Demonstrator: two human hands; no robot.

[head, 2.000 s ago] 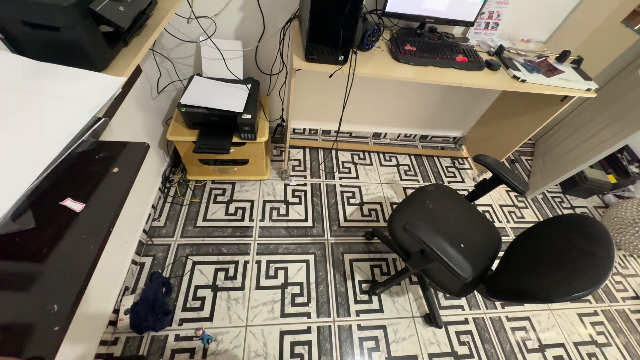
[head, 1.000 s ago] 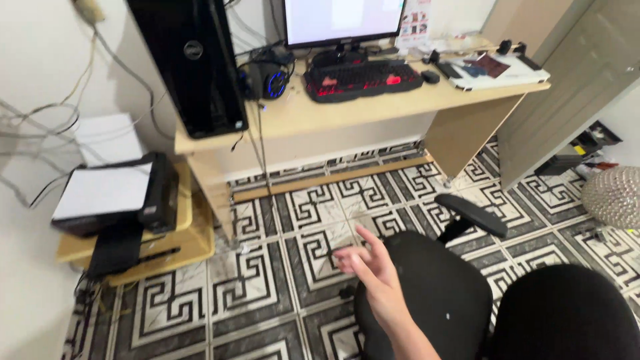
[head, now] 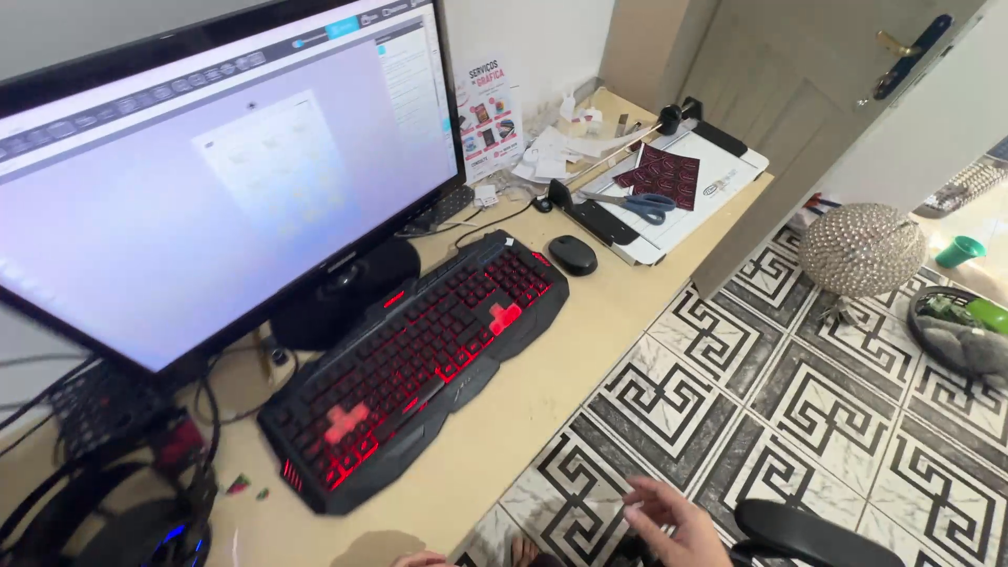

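Observation:
My right hand point(head: 676, 521) hangs in front of the desk edge at the bottom, empty, its fingers loosely apart, near a black chair armrest point(head: 811, 535). Only the top of my left hand point(head: 421, 559) shows at the bottom edge, beside the desk's front edge; what it does is hidden. On the desk point(head: 551, 354) lies a black keyboard point(head: 425, 362) with red backlight, and a black mouse point(head: 573, 255) is at its right end. Behind the keyboard stands a lit monitor point(head: 236, 173). Blue-handled scissors point(head: 642, 205) and dark red printed sheets point(head: 669, 177) rest on a white paper trimmer point(head: 720, 185).
Headphones point(head: 102, 512) and cables are at the lower left. Paper scraps point(head: 547, 153) lie behind the trimmer by a printed flyer point(head: 488, 118). Beyond the desk are a door point(head: 787, 87), a beaded round object point(head: 862, 248), a green cup point(head: 959, 250) and a basket point(head: 913, 315).
The view has moved in close over the desk. My right hand, out in front of the chair a second ago, is now low by the desk edge. Part of my left hand has come into view.

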